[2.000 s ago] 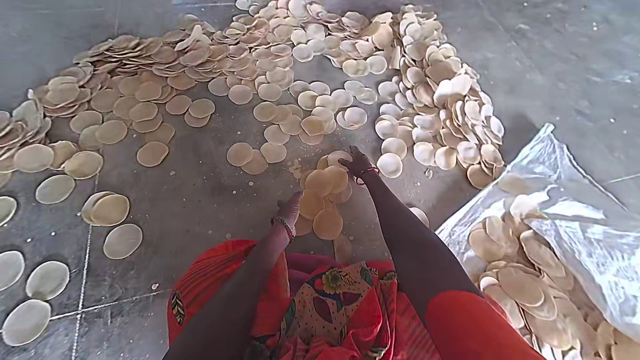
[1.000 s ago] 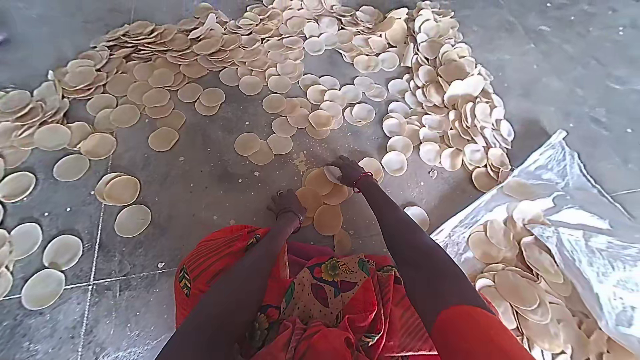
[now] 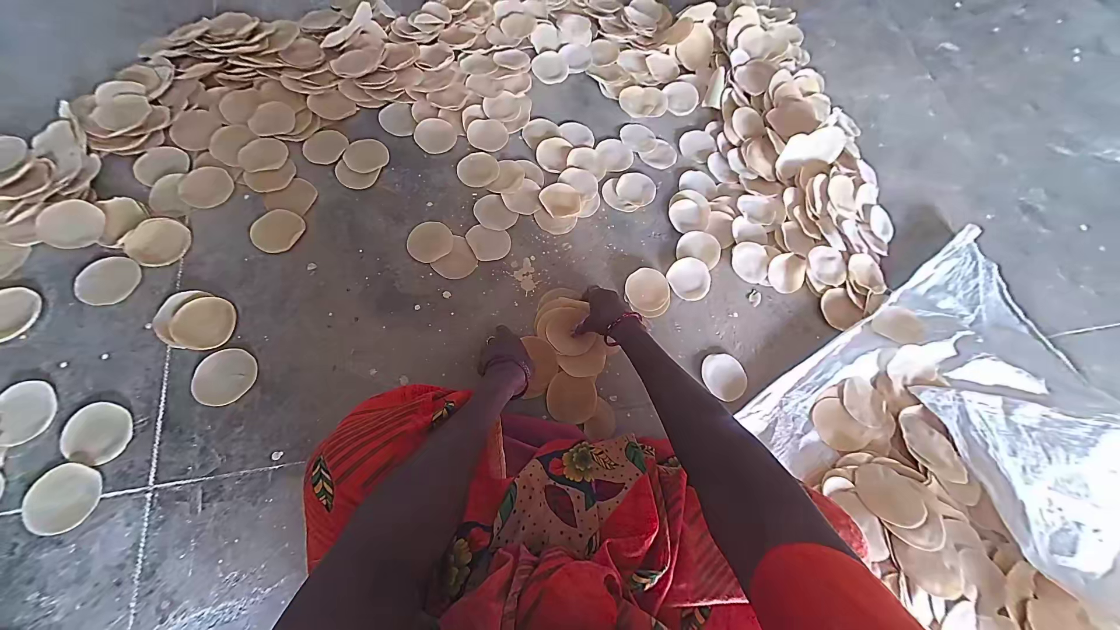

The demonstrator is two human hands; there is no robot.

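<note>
Thin round beige discs (image 3: 572,398), like flat dough rounds, lie overlapped on the floor just in front of my lap. My right hand (image 3: 604,312) is at the upper right of this small pile, its fingers on a disc at the top; whether it grips the disc is hard to tell. At the pile's left edge, my left hand (image 3: 505,352) rests low by the floor, its fingers partly hidden. Both wrists wear bangles. A single disc (image 3: 724,377) lies apart, right of my right forearm.
A long heap of discs (image 3: 367,66) curves across the back, and another heap (image 3: 801,175) runs down the right. A clear plastic bag (image 3: 1006,420) with many discs lies at the lower right. Loose discs (image 3: 224,377) are scattered on the grey floor (image 3: 350,306) at left.
Both hands have stayed close to the small pile. My left hand, nearer the pile's top two seconds ago, is now lower at its left edge.
</note>
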